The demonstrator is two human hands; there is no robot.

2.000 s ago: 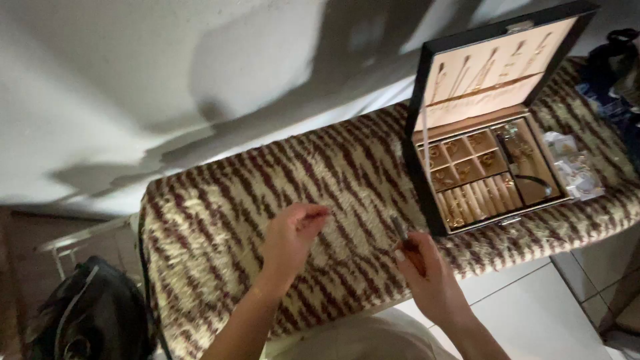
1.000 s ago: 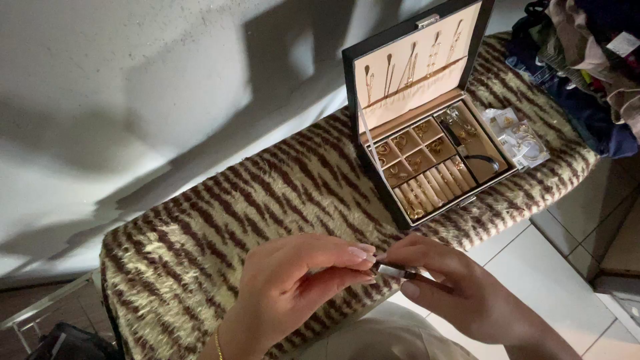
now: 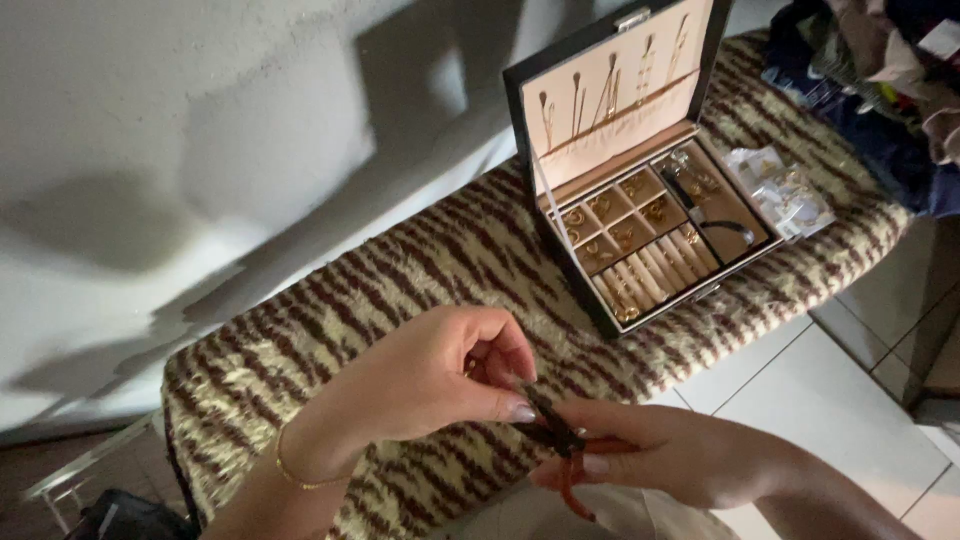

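Note:
My right hand (image 3: 675, 454) is closed around small pliers (image 3: 571, 450) with orange-red handles and dark jaws, at the lower middle of the view. Beside the jaws, my left hand (image 3: 420, 375) has its thumb and fingers bent together. A small gold-coloured piece (image 3: 471, 366) shows among its curled fingers; the fingertips hide the rest. A thin gold bracelet (image 3: 304, 484) circles my left wrist. Beyond both hands, an open black jewellery box (image 3: 622, 328) holds rings, earrings and chains in light compartments, with necklaces hanging inside its lid.
The box stands on a bench with a striped furry cover (image 3: 420, 262), against a pale wall (image 3: 247, 112). Small clear plastic packets (image 3: 795, 199) lie right of the box. A heap of clothes (image 3: 885, 90) is at the far right, a black bag (image 3: 124, 516) at the lower left.
Two seconds ago my hands were apart; now they are together, the pliers' jaws at my left fingertips. The pliers' orange-red handles now show plainly. The view has shifted.

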